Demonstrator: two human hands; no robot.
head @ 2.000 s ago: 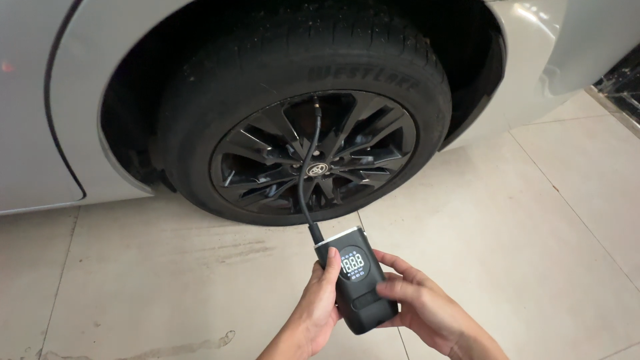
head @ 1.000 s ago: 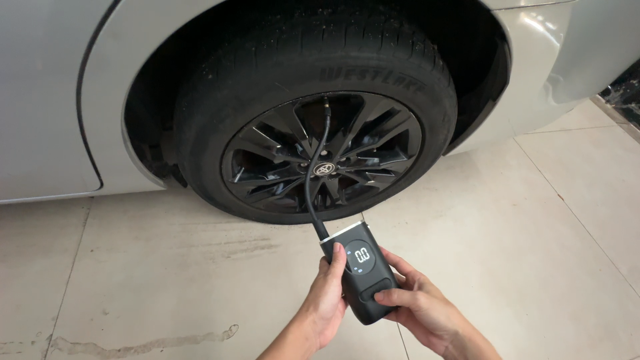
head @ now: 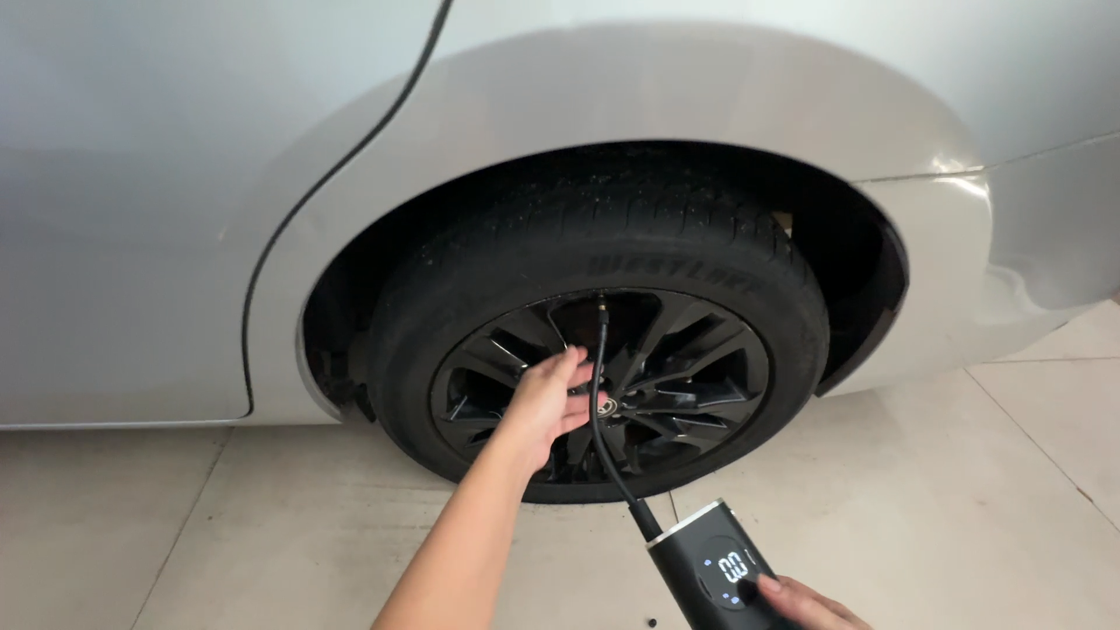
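A black portable tire inflator [head: 700, 569] with a lit display reading 0.0 is held at the lower right by my right hand [head: 805, 604], its thumb on the front face. From its top a black air hose [head: 599, 429] curves up to the valve stem [head: 602, 304] near the top of the rim. My left hand [head: 556, 398] is raised in front of the black alloy wheel [head: 691, 402], fingers apart and just beside the hose; whether they touch it is not clear. The black tire [head: 525, 271] surrounds the rim.
The silver car body [head: 140, 219] arches over the wheel, with a door seam [head: 289, 210] at the left. Pale floor tiles [head: 306, 525] lie below. A small dark round object [head: 652, 622] rests on the floor at the bottom edge.
My left hand has let go of the inflator and moved up to the hose in front of the wheel. The display went from 18.8 to 0.0. The view has shifted upward.
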